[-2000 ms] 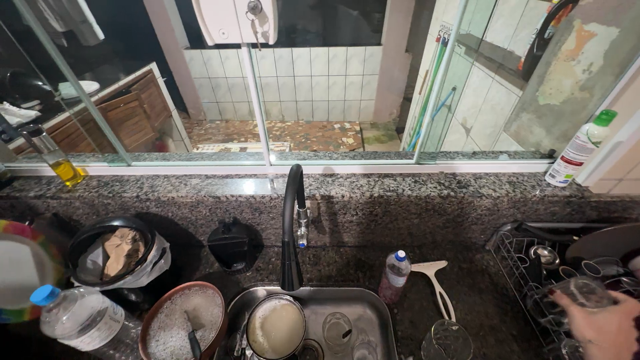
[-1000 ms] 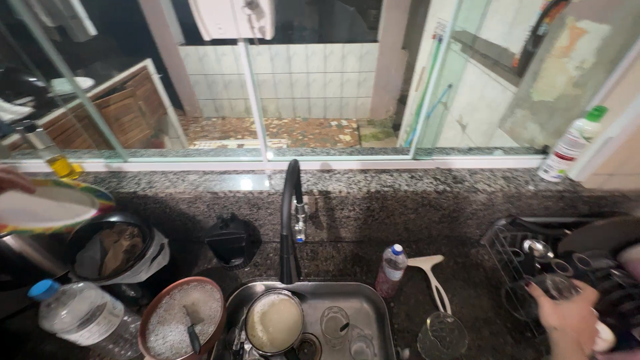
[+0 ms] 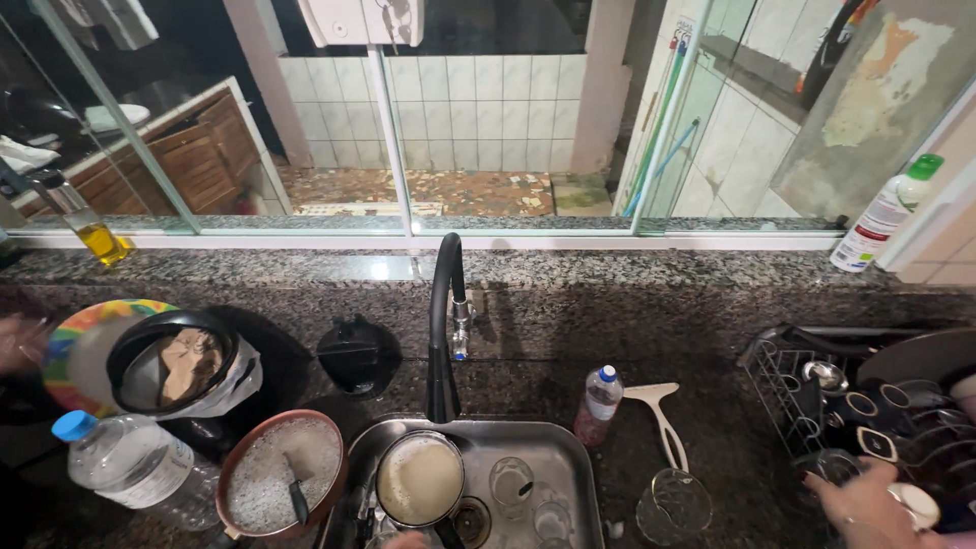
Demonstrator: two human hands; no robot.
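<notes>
At the dish rack [image 3: 785,412], my right hand [image 3: 865,496] has its fingers on a clear drinking glass [image 3: 833,467], beside dark cups. Only a small part of my left hand [image 3: 406,541] shows at the bottom edge, over the sink [image 3: 568,446] near the pan's handle; its grip is hidden. The sink holds a small pan of cloudy liquid [image 3: 420,479] and clear glasses [image 3: 511,482]. Left of it sits a copper-coloured pan of foamy water [image 3: 284,469] with a dark-handled utensil in it.
A blurred hand at the far left, apparently another person's, is beside a colourful-rimmed plate [image 3: 65,343] and a lined bin [image 3: 183,366]. A black faucet [image 3: 442,328] arches over the sink. Around it stand a large plastic bottle [image 3: 133,465], a small bottle [image 3: 600,408], a squeegee [image 3: 667,419] and a glass [image 3: 674,507].
The colourful-rimmed plate, held up by the far-left hand a second ago, is now lower, behind the bin. Part of my left hand has come into view at the bottom. My right hand remains at the rack.
</notes>
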